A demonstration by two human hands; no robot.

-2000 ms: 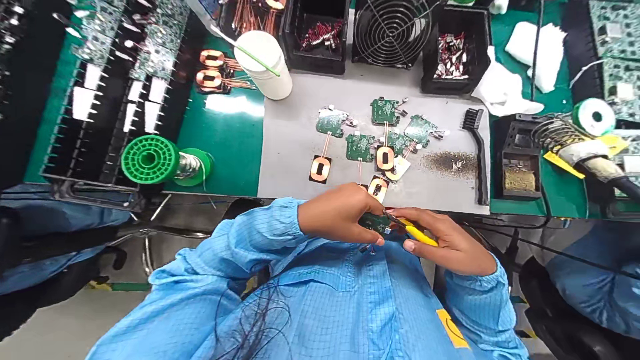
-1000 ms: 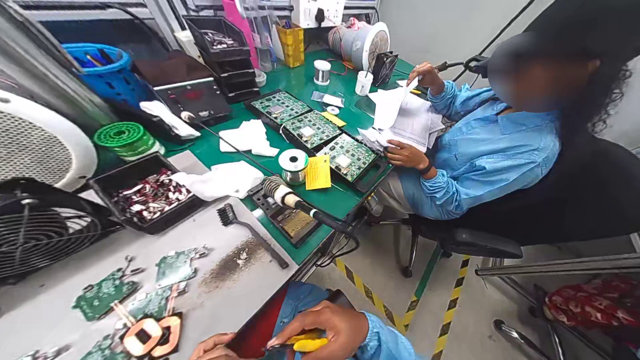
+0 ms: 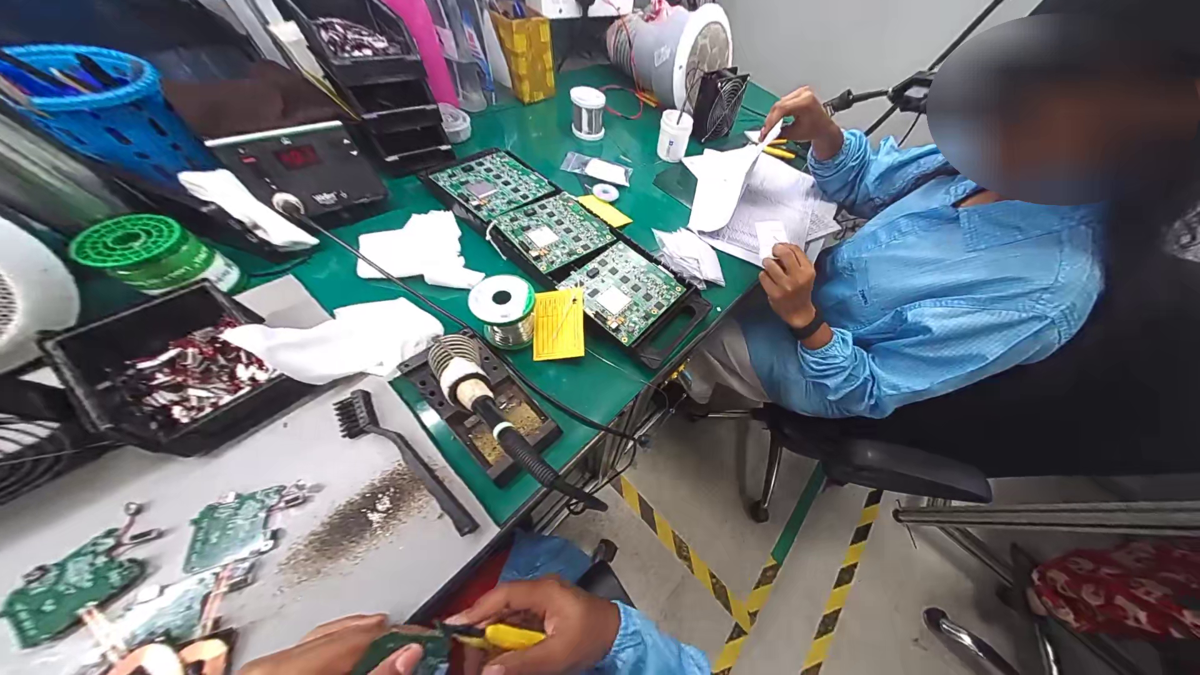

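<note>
At the bottom edge, my left hand (image 3: 328,649) holds a green circuit board (image 3: 405,649), partly hidden by the fingers. My right hand (image 3: 553,623) is closed around yellow-handled pliers or cutters (image 3: 506,637), whose dark jaws are at the board's edge. Left of my hands, several green circuit boards (image 3: 232,530) with copper coils (image 3: 155,659) lie on the grey mat. A black brush (image 3: 412,459) rests beside brown debris (image 3: 361,516) on that mat.
A soldering iron (image 3: 478,394) sits in its stand, near a solder spool (image 3: 502,305). A black bin (image 3: 178,375) holds small parts. Across the green bench, a co-worker (image 3: 900,281) handles papers (image 3: 759,187) beside a tray of circuit boards (image 3: 614,295).
The view has swung far to the right since the first frame, bringing in the co-worker. That person's raised hand has lifted a sheet of paper. My hands still hold the board and the yellow-handled tool.
</note>
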